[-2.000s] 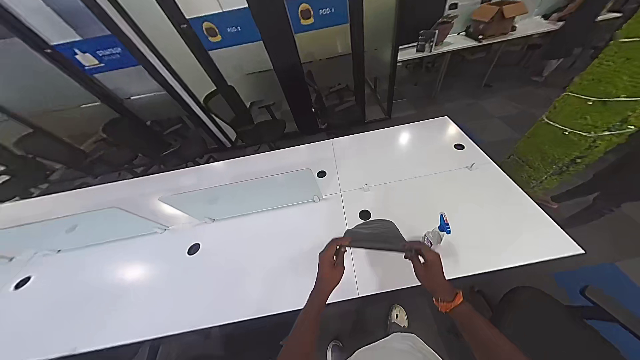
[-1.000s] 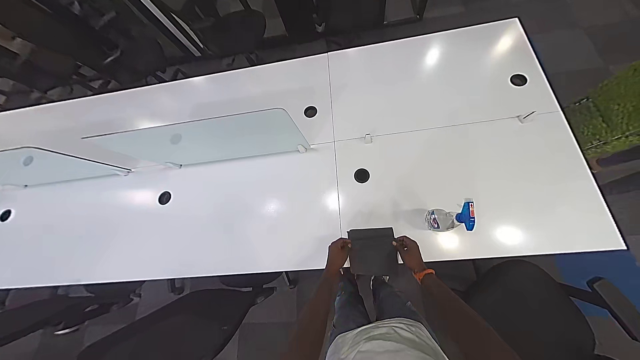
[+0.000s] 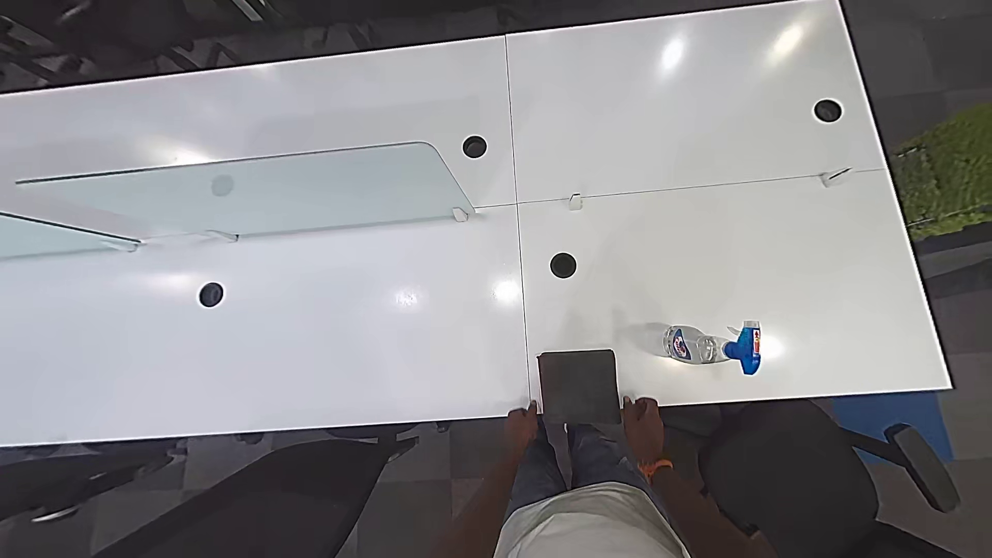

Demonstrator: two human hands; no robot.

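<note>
A dark grey folded cloth (image 3: 580, 386) lies at the near edge of the white table (image 3: 721, 256), its lower end past the edge. My left hand (image 3: 523, 426) is at the cloth's left side, fingertips by the table edge. At the cloth's right side is my right hand (image 3: 643, 425), with an orange band on the wrist. Whether the fingers pinch the cloth is too unclear to tell. To the right, a clear spray bottle (image 3: 694, 346) with a blue trigger head lies on its side, apart from both hands.
Glass divider panels (image 3: 310, 190) stand along the table's middle at left, and small white clamps (image 3: 575, 202) line the centre seam. Round black cable grommets (image 3: 563, 265) dot the top. Dark chairs (image 3: 787, 473) stand along the near side.
Two seconds ago both hands held the cloth by its sides, spread wide; one second ago it was a smaller square between them. The view has tilted down. The bottle, upright-looking at first, now appears lying.
</note>
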